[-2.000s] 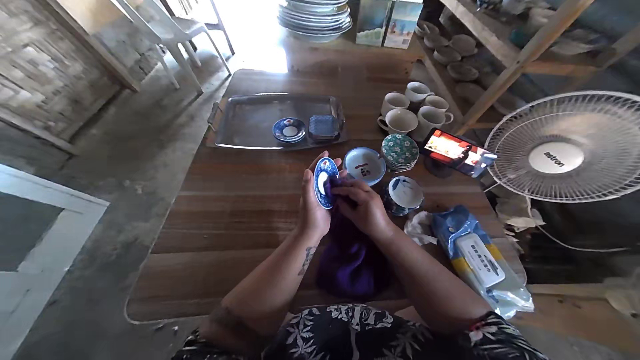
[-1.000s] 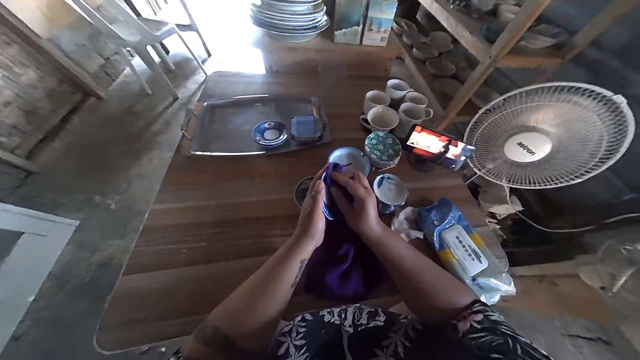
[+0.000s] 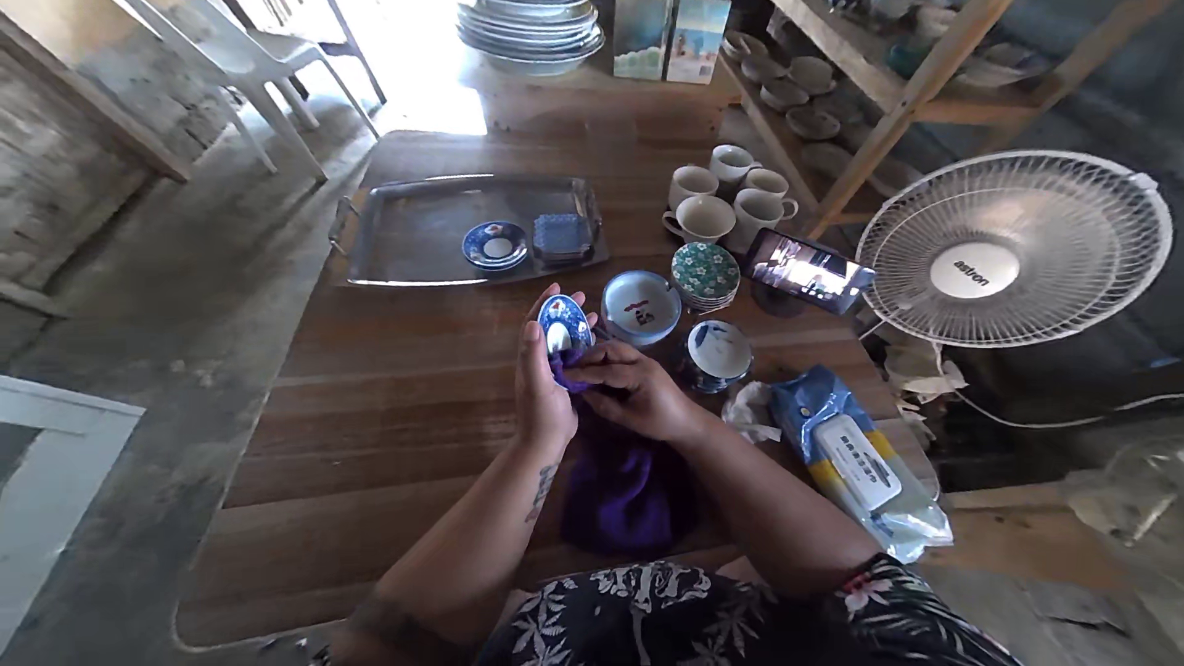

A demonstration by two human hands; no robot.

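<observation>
My left hand (image 3: pixel 546 388) holds a small blue-and-white patterned dish (image 3: pixel 565 324), tilted with its inner face up. My right hand (image 3: pixel 638 388) pinches a purple cloth (image 3: pixel 629 495) against the dish's near edge; the rest of the cloth hangs down and lies at the table's front. Just beyond my hands are a pale blue round bowl (image 3: pixel 641 308), a stack of green flowered dishes (image 3: pixel 705 271) and a blue-and-white bowl (image 3: pixel 720 350).
A metal tray (image 3: pixel 416 231) bears blue-and-white dishes (image 3: pixel 495 245) and square blue dishes (image 3: pixel 562 236). Several white mugs (image 3: pixel 705 218), a phone on a stand (image 3: pixel 807 266), a wipes pack (image 3: pixel 856 453), crumpled tissue (image 3: pixel 751 412) and a fan (image 3: pixel 1013 250) are at the right.
The dish's inner face, mostly covered by my hands and the cloth one second ago, shows again. My right hand and the cloth are now at its near edge.
</observation>
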